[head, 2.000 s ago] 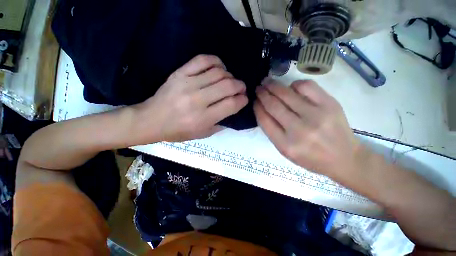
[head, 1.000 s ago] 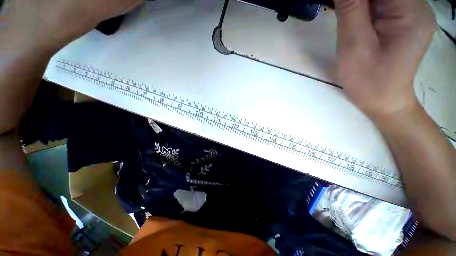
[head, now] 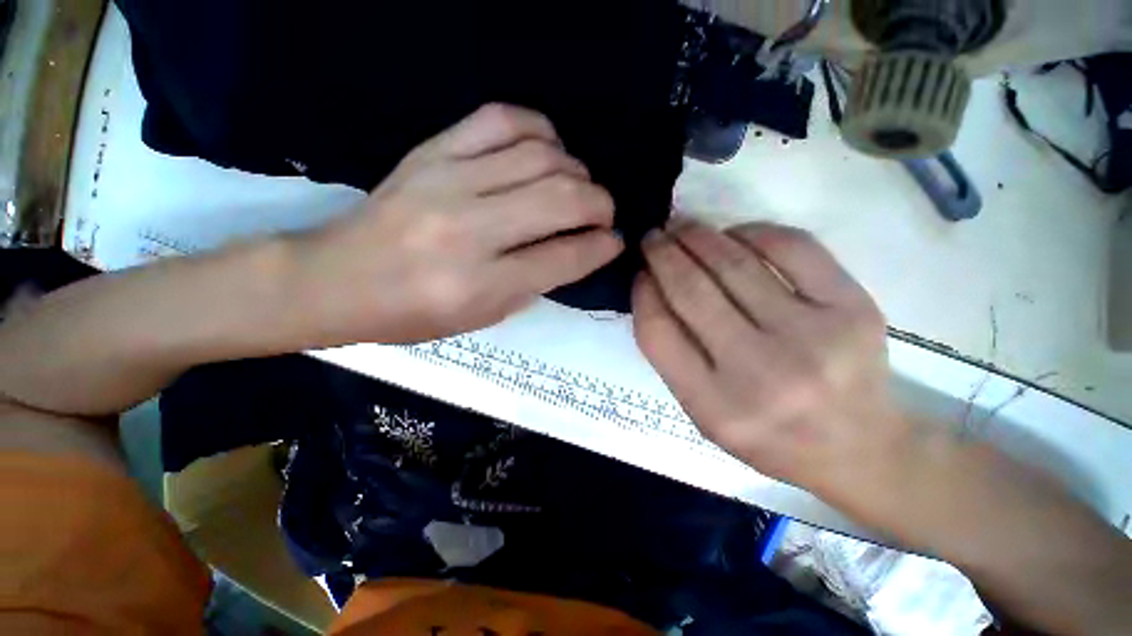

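Note:
A black garment piece (head: 410, 75) lies on the white machine table, top left to centre. My left hand (head: 466, 230) is on its lower part, fingers bent and fingertips pressed on the cloth. My right hand (head: 763, 336) is close beside it, fingertips together at the cloth's right edge, holding that edge. The fingertips of both hands are nearly touching. The sewing machine head with its ribbed tension dial (head: 904, 102) is above my right hand. The needle area is dim and blurred, so I cannot tell the needle's position.
A grey slotted metal tool (head: 950, 186) lies right of the dial. A dark cord (head: 1055, 137) is at upper right. A printed scale (head: 565, 388) runs along the table's front edge. Below are dark embroidered cloth (head: 497, 466), a cardboard box (head: 236, 522) and a basket of white cloth (head: 875, 578).
One second ago both hands were at the top of the view and the scale lay bare. Now both hands are together on the black cloth, which is back in view beside the machine head.

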